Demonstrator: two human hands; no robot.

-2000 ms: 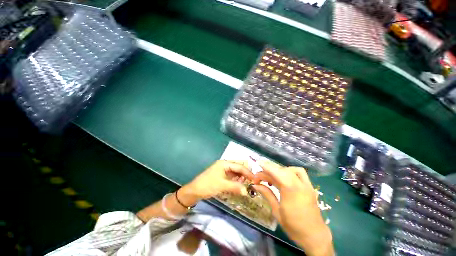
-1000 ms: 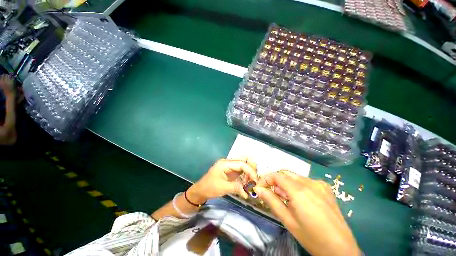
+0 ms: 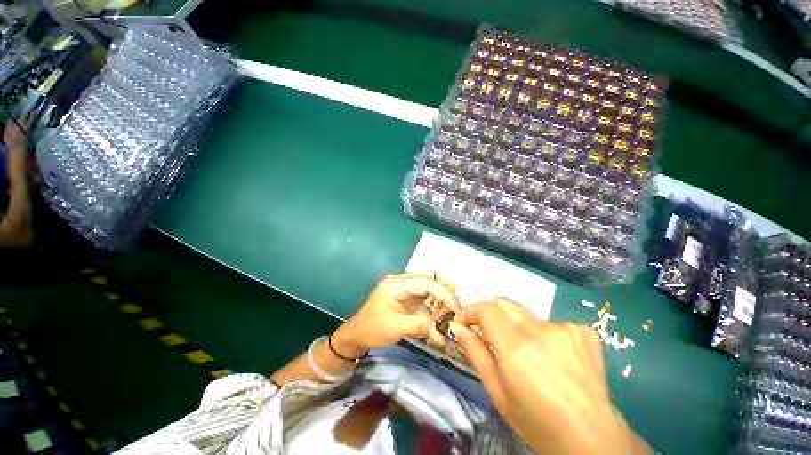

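Note:
My left hand [image 3: 397,313] pinches a small dark component [image 3: 445,323] between thumb and fingers, with a bracelet and a dark band at the wrist. My right hand [image 3: 525,360] touches the component from the right with thumb and index fingertips; whether it holds a tiny piece there is hidden. Both hands are over the white sheet [image 3: 511,283], whose near part they cover. The large blister tray [image 3: 538,155] lies just beyond the sheet, its pockets filled, with gold-yellow tops in the far and right rows and purple-silver ones nearer.
Loose white and orange bits [image 3: 614,336] lie on the green mat right of the sheet. Dark shiny bags [image 3: 702,267] and another blister tray [image 3: 787,347] are at the right. A clear tray stack [image 3: 133,133] is at the left end, beside another person's arm [image 3: 18,191].
Both hands stay together at the component, which has turned slightly between the fingertips. The right hand uncovered more of the sheet since the oldest frame. The camera view has shifted.

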